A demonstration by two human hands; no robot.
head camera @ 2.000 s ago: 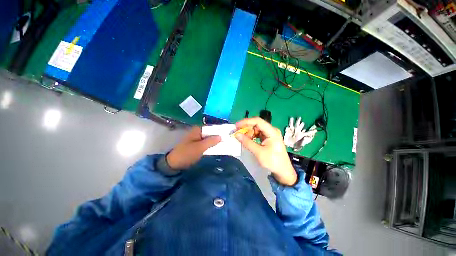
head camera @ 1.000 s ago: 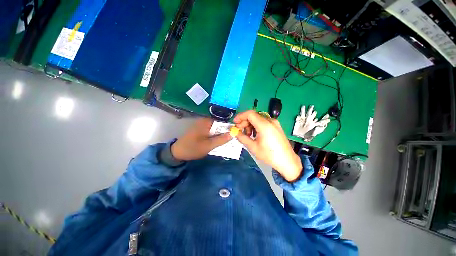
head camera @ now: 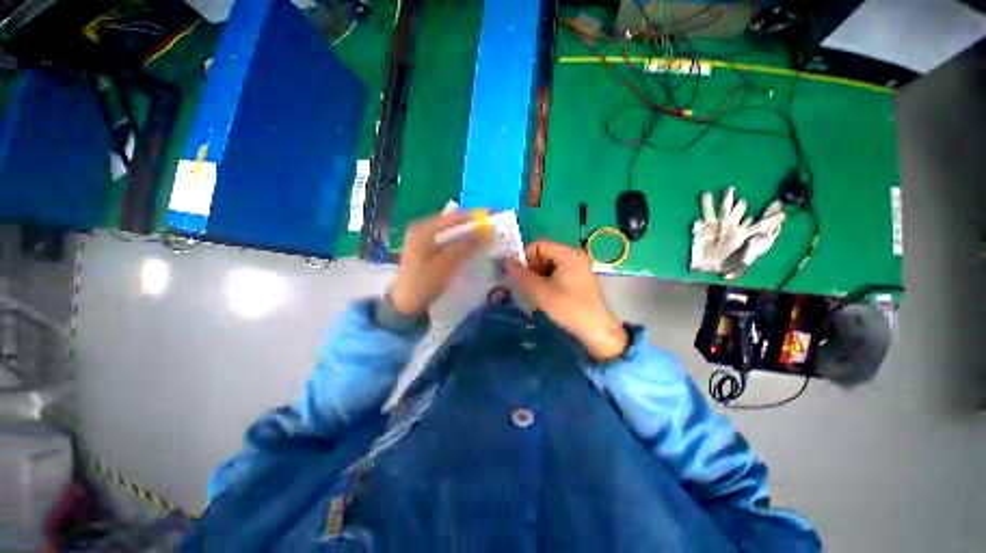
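A white record card with a yellow strip of tape at its upper edge is held up between my hands, in front of the near end of a blue module standing on edge. My left hand is blurred and holds the card's left side. My right hand has its fingertips at the card's lower right edge. A yellow tape roll lies on the green bench right of the module, beside a black pen.
A black mouse and whitish gloves lie on the bench at right, with tangled test leads behind. Another blue module with a card stands left. A black tool tray hangs at the front edge.
The card is now raised to the blue module's near end, tilted, with the yellow tape on its upper edge. The view has shifted right, showing the tape roll fully.
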